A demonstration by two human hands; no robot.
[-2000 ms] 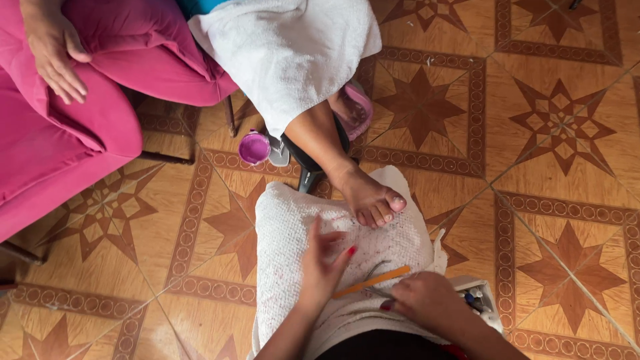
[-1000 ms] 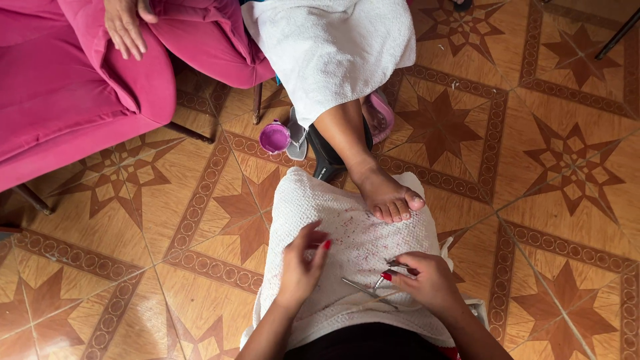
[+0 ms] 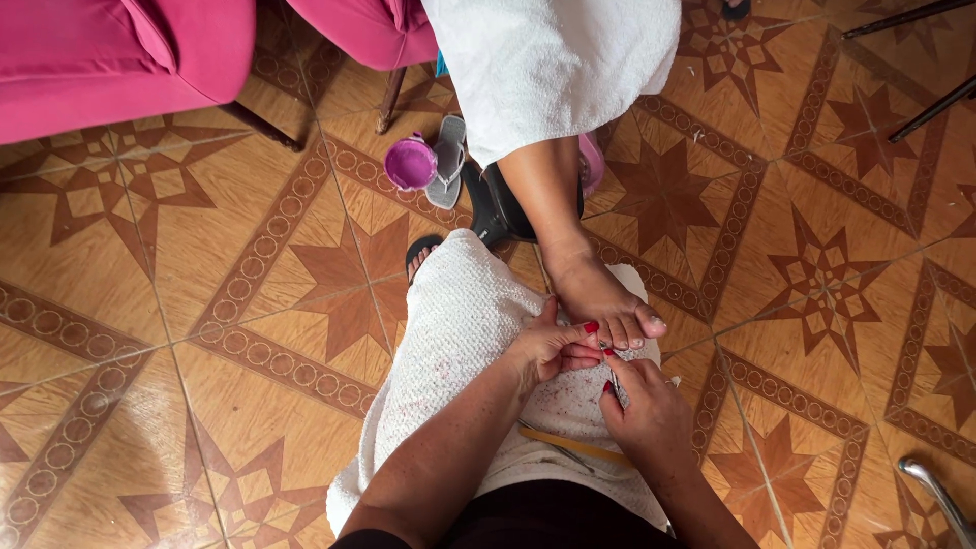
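Note:
Another person's bare foot (image 3: 591, 293) rests on the white towel (image 3: 465, 320) over my lap. At its smaller toes, my left hand (image 3: 555, 347) holds a toe between thumb and fingers. My right hand (image 3: 648, 408) grips a small metal nail tool, probably cuticle nippers (image 3: 616, 381), its tip at the same toes; the hand hides part of it. A yellow nail file (image 3: 576, 446) lies on the towel between my forearms, beside a thin metal tool (image 3: 568, 457) partly hidden under it. Small reddish specks dot the towel.
A white towel (image 3: 560, 69) covers the person's leg above a black footrest (image 3: 499, 202). Left of it are a purple bowl (image 3: 410, 164) and a grey flip-flop (image 3: 448, 164). Pink armchairs (image 3: 114, 69) stand upper left, dark metal legs (image 3: 907, 17) upper right, a chrome leg (image 3: 942, 496) lower right.
Both hands have moved up from the towel to the toes. My left hand, empty one second ago, now holds a toe. The metal tool in my right hand is now at the foot.

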